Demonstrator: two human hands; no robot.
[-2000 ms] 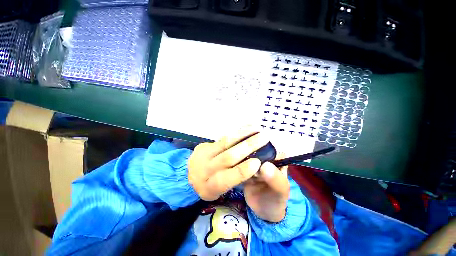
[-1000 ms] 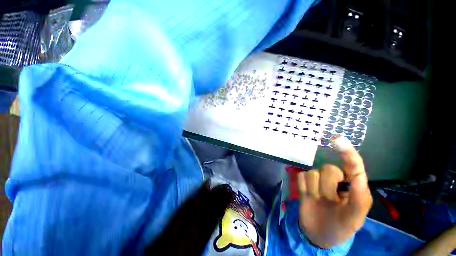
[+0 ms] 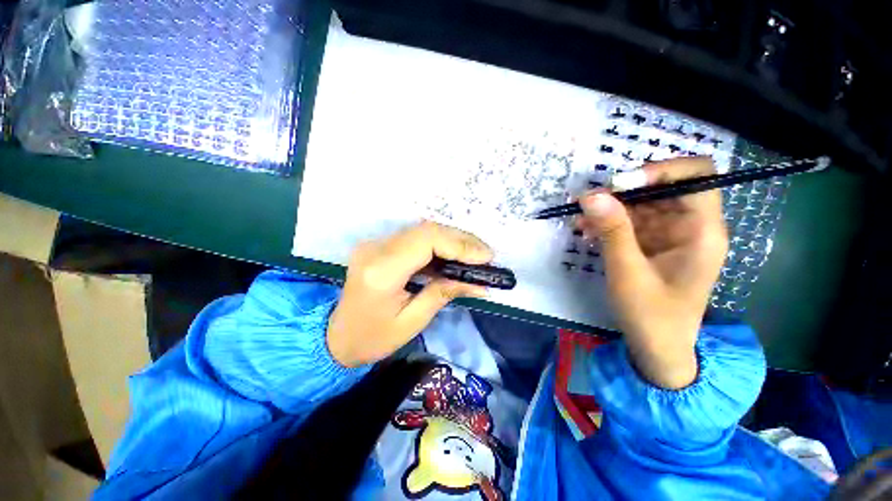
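Note:
My left hand (image 3: 391, 294) pinches a small glossy black housing (image 3: 479, 275) edge-on, between thumb and fingers, over the front edge of the white paper (image 3: 391, 127). My right hand (image 3: 665, 235) holds a long thin black pen-like tool (image 3: 724, 182) with a whitish band on one finger. The tool's tip points left, at the scattered tiny grey parts (image 3: 528, 176) on the paper; whether it touches them cannot be told. Small black parts (image 3: 636, 137) lie in rows at the right, partly hidden by my right hand.
A clear pocketed sheet (image 3: 758, 235) lies right of the rows. Stacked clear blister trays (image 3: 186, 88) and a crumpled plastic bag (image 3: 44, 88) are at the left. A large black tray (image 3: 587, 49) spans the bench's far side. An open cardboard box (image 3: 108, 342) is below left.
My left arm has drawn back from across the bench, and my left hand now shows with a housing. My right hand has moved up over the rows, with the tool pointing left.

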